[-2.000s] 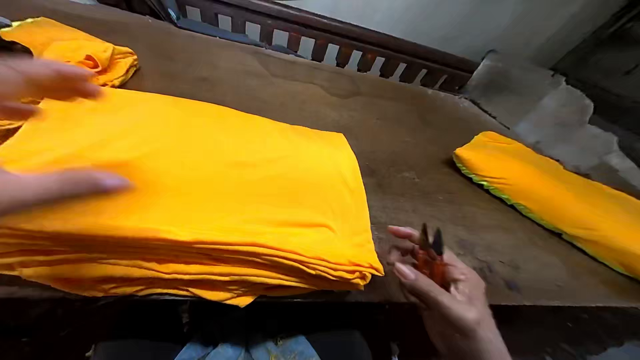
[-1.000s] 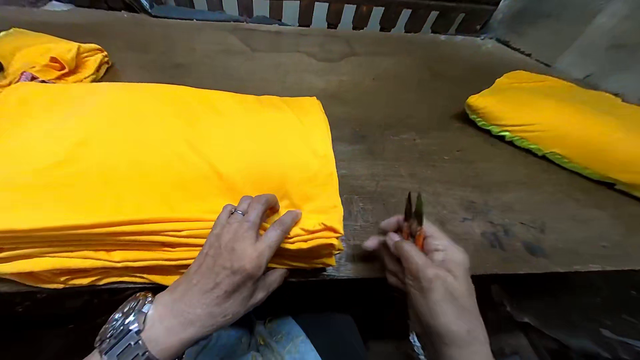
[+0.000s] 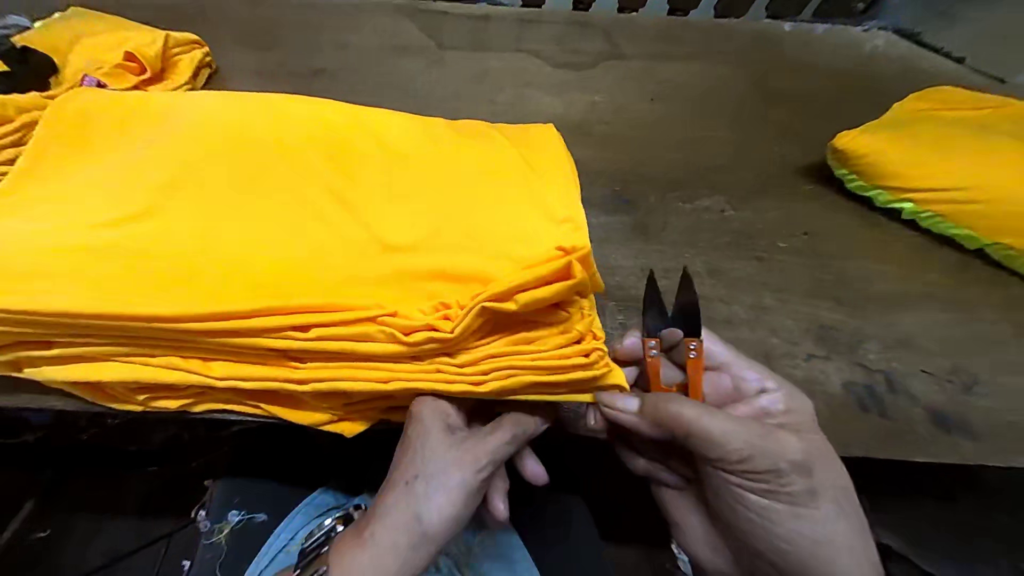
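A thick stack of folded yellow-orange fabric pieces (image 3: 304, 200) lies along the near edge of the table. My right hand (image 3: 736, 448) holds orange-handled thread snips (image 3: 674, 360), blades apart and pointing away from me, while its thumb touches the lower right corner of the stack. My left hand (image 3: 456, 464), with a metal wristwatch (image 3: 328, 532) at its wrist, is under the stack's near edge; some of its fingers are hidden by the cloth, and whether they grip it cannot be told.
Another folded yellow-orange cloth with a lime green edge (image 3: 944, 168) lies at the right. Crumpled yellow-orange fabric (image 3: 152, 60) is at the far left, behind the stack. A slatted wooden rail (image 3: 680, 6) runs along the back of the brown table (image 3: 720, 224).
My left hand has moved from the top of the stack's near right corner to beneath its near edge. My right hand, still holding the snips, now touches the corner. The upper layers there are more rumpled.
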